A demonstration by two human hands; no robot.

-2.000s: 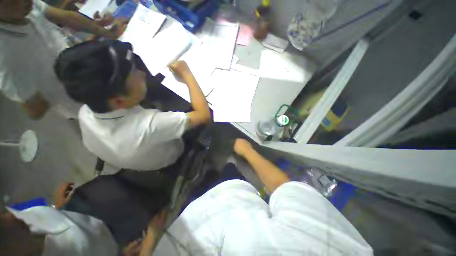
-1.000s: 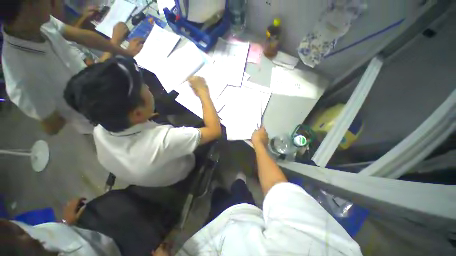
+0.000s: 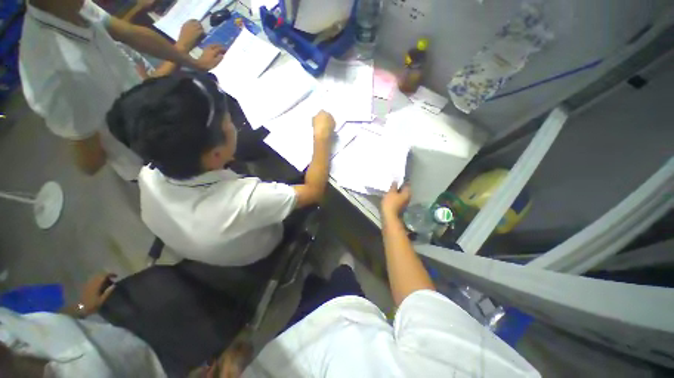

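Observation:
White papers (image 3: 373, 159), some with printed grids, lie overlapping on the pale desk (image 3: 436, 159). My right hand (image 3: 395, 198) reaches over the desk's front edge and grips the near right corner of the papers, thumb on top. Blurred skin (image 3: 230, 362) at the bottom edge, left of my white shirt, may be my left hand; its owner and hold are unclear. A seated person's hand (image 3: 323, 124) rests closed on the papers to the left of mine.
A clear bottle (image 3: 420, 220) stands beside my right hand. A blue crate (image 3: 314, 55) and amber bottle (image 3: 413, 68) stand at the back. A seated person (image 3: 214, 210) is close on my left, others beyond. Grey metal posts (image 3: 513, 181) are at right.
Compared with two seconds ago, my right hand has moved forward from below the desk edge to the papers and now grips their corner. The papers' near right part has shifted and looks slightly lifted.

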